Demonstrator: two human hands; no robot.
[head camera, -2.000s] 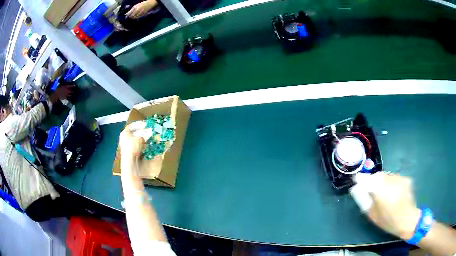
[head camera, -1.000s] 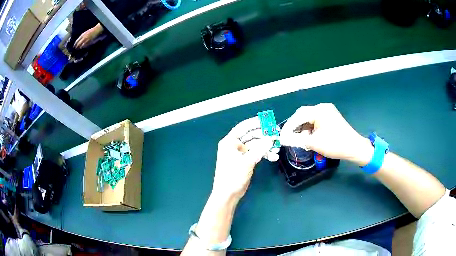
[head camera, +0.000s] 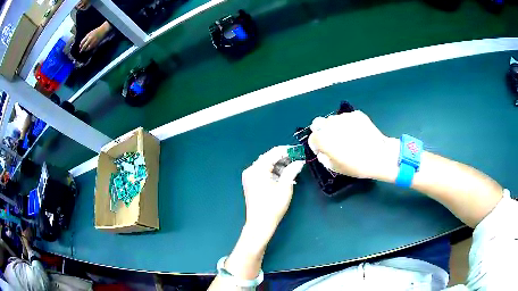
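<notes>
My left hand (head camera: 267, 185) holds a small green circuit board (head camera: 296, 152) between its fingertips, at the left side of a black housing. My right hand (head camera: 355, 145) is over the black housing (head camera: 335, 185), its fingertips at the housing's upper left corner. It covers most of the housing and the round part inside. What the right fingertips pinch is hidden. The housing lies on the green bench. An open brown cardboard box (head camera: 149, 187) of loose green boards stands to the left.
A whitish rail (head camera: 255, 101) separates the bench from the green belt (head camera: 318, 34). Black part-built units (head camera: 232, 34) with blue spots lie on the belt. A black unit shows at the far right edge. Another person's hand (head camera: 94, 38) shows at the upper left. A grey post stands behind the box.
Since one second ago, the left hand has turned the board and lowered it beside the housing. The right hand has moved onto the housing's upper left. Earlier the left hand was in the box.
</notes>
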